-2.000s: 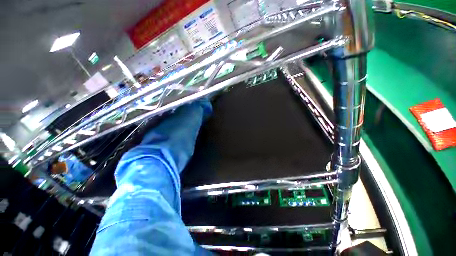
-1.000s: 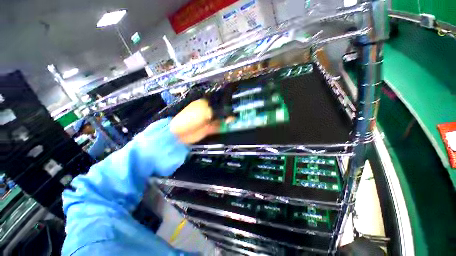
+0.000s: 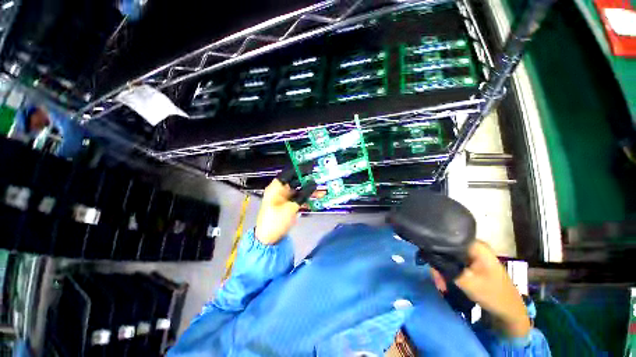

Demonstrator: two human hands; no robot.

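Observation:
My left hand (image 3: 279, 209), with black coverings on its fingertips, holds a green circuit board panel (image 3: 333, 168) by its left edge, in front of the wire rack. The panel has three board strips with open gaps. My right hand (image 3: 488, 282) grips a black handheld scanner (image 3: 434, 223) by its handle, to the right of the panel and nearer to me. The scanner's rounded head is up; the panel and scanner are apart. Fingers of my right hand are partly hidden behind the scanner.
The chrome wire rack (image 3: 321, 132) holds several panels (image 3: 438, 65) on black-covered shelves. A white paper sheet (image 3: 152, 104) hangs at a shelf edge. Black bins with white labels (image 3: 87, 214) stand at left. A green bench (image 3: 593, 139) with a red-orange pack (image 3: 622, 26) is at right.
The view has tilted down. The panel, blurred over the upper shelf a second ago, is now held close in front of me. My right hand with the scanner has come into view.

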